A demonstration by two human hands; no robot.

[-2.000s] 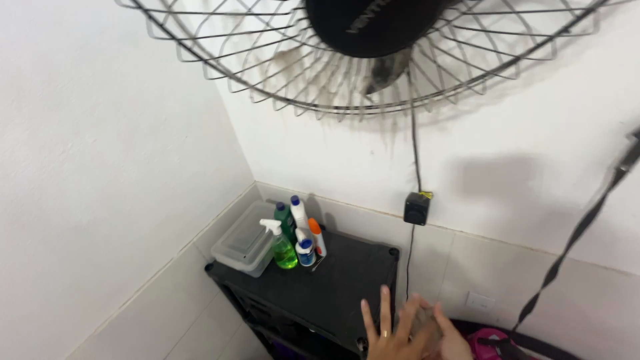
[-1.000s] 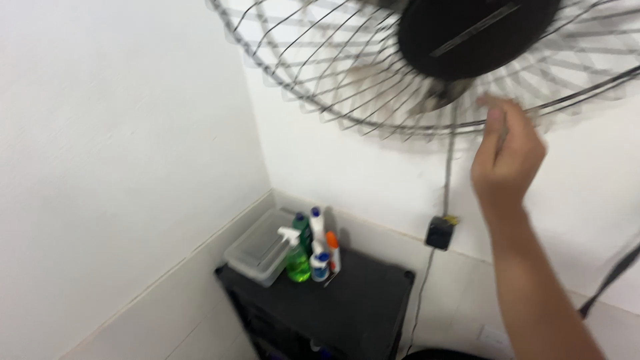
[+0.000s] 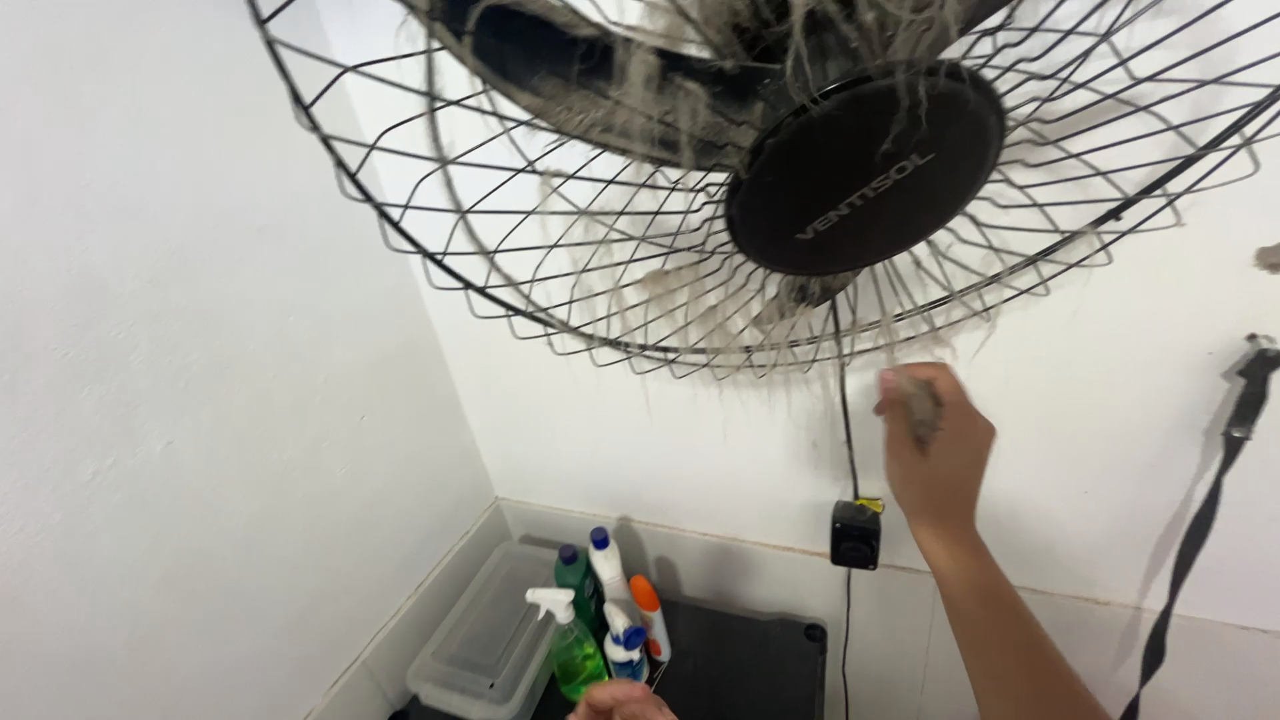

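Observation:
A black wire-grille fan [image 3: 865,170] with a Ventisol hub hangs on the wall, its blade and wires draped with grey dust. Just below the grille's lower rim, my right hand [image 3: 935,430] is closed on a clump of grey dust [image 3: 922,408]. At the bottom edge only the fingertips of my left hand [image 3: 622,700] show, in front of the shelf with bottles; whether they hold anything is hidden.
A clear plastic box [image 3: 490,630], a green spray bottle [image 3: 577,655] and several other bottles stand on a black shelf unit [image 3: 745,660] in the corner. A black control box [image 3: 856,535] hangs on the fan's cord. A twisted black strap [image 3: 1195,540] hangs at right.
Two seconds ago both hands were together low in the view. My right hand then rose to the grille's rim and is now just below it with dust. The view has shifted, showing more of the fan.

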